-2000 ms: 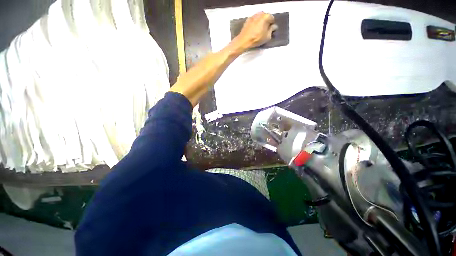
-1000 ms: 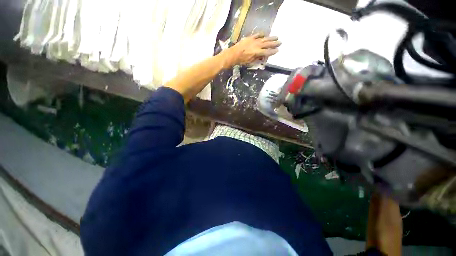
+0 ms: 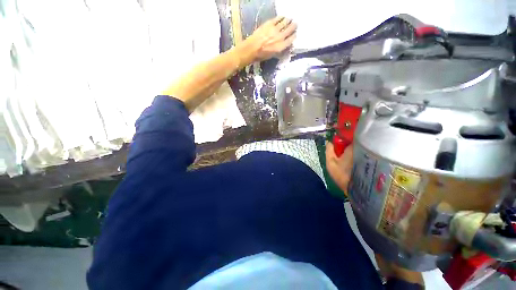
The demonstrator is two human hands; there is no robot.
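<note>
The cutting machine [image 3: 430,170], with a large silver motor body and labels, fills the right side. Its flat silver base plate [image 3: 305,105] lies on the dark table at the near edge. My right hand [image 3: 339,166] is at the red handle [image 3: 347,122], fingers around it and partly hidden behind the motor. My left hand [image 3: 275,37] rests at the left end of the white fabric lay [image 3: 339,22], fingers slightly apart, holding nothing that I can see. The lay's near edge is curved and runs behind the machine.
A large pile of white layered fabric [image 3: 102,73] covers the table's left part. A yellowish strip [image 3: 235,22] lies beside it. White lint [image 3: 258,88] is scattered on the dark table [image 3: 68,177]. Below the edge are green floor and a pale tub [image 3: 28,212].
The machine has turned and now shows its motor large at the right. My right hand has come to the red handle. My left hand has moved from the dark weight to the lay's left end.
</note>
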